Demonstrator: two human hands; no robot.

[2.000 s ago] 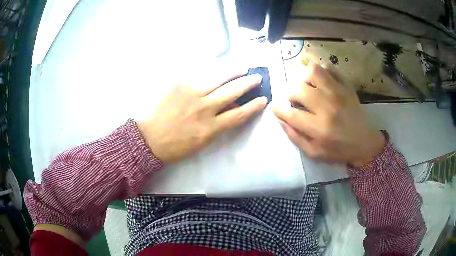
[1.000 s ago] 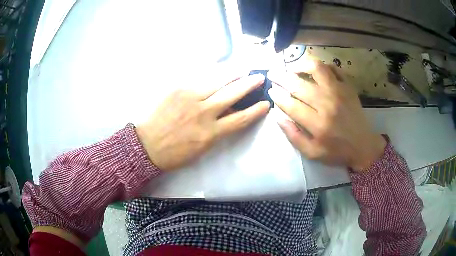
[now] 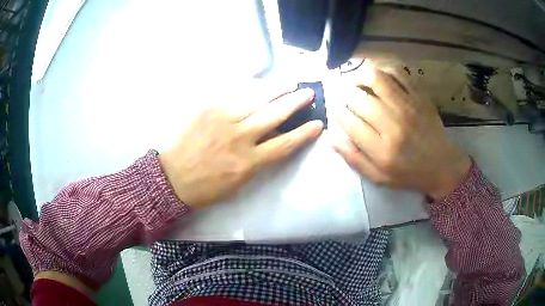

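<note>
A white fabric piece [image 3: 299, 203] lies flat on the white table, its lower edge near the lap. A small dark navy label [image 3: 318, 106] lies on it, partly hidden by fingers. My left hand [image 3: 233, 143] lies flat with two spread fingers pressing on the label and cloth. My right hand [image 3: 397, 128] rests palm down right of the label, its fingers slightly bent on the cloth's right part, beside the label and not visibly on it. Strong glare hides the needle area and the cloth's upper edge.
The dark sewing machine head [image 3: 311, 24] hangs above the label, its arm reaching right. The tan metal machine bed [image 3: 472, 89] lies beyond my right hand. A pale bar [image 3: 263, 42] stands left of the head. The checked apron [image 3: 263, 269] covers the lap; white cloth [image 3: 415, 263] lies at lower right.
My right hand moved left to the label's edge, then slightly right away from it. My left hand and the label stay nearly in place. The view has shifted a little.
</note>
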